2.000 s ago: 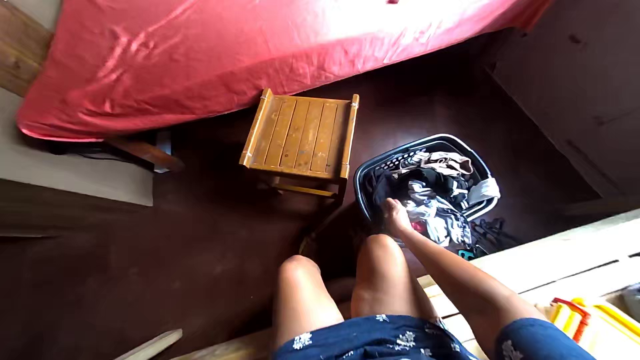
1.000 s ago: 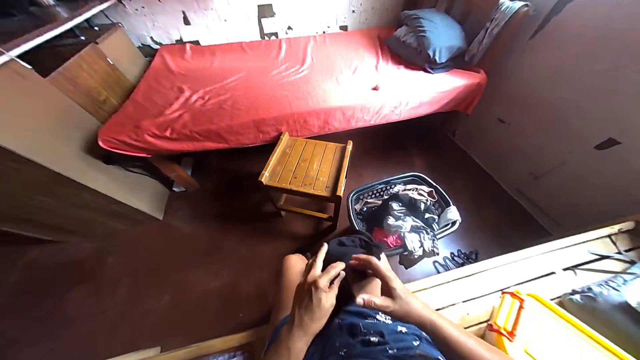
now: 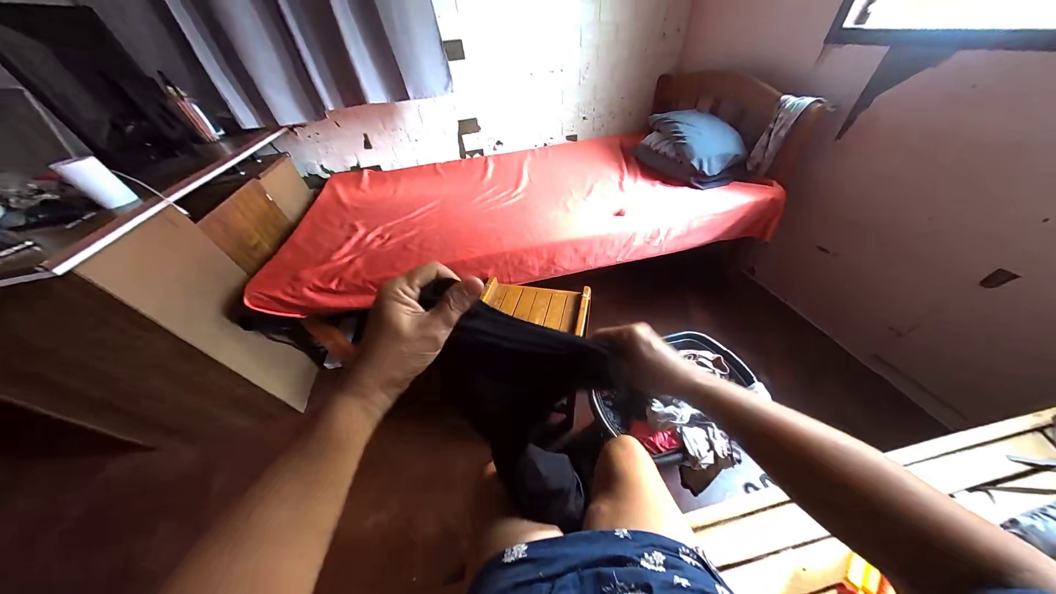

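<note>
A piece of black clothing [image 3: 528, 355] is stretched between my two hands, its lower part hanging down over my lap. My left hand [image 3: 417, 322] grips its upper left edge between thumb and fingers. At the right end my right hand [image 3: 648, 359], slightly blurred, is closed on the cloth. Below and right of that hand, a dark plastic laundry basket [image 3: 730, 363] holds a heap of mixed clothes [image 3: 685, 421], partly hidden by my arm and knee. Behind the black cloth, a wooden slatted stool [image 3: 540, 307] shows only its top.
A bed with a red sheet [image 3: 462, 214] runs across the back, with pillows [image 3: 697, 144] at its right end. Cabinets and a desk [image 3: 190, 289] stand at the left. Pale wooden slats [image 3: 792, 536] with a yellow and orange plastic item [image 3: 865, 573] lie at the lower right.
My right hand was at the basket; then both hands were together over my lap with black cloth. Now they are raised and apart, the cloth stretched between them. The view has tilted up.
</note>
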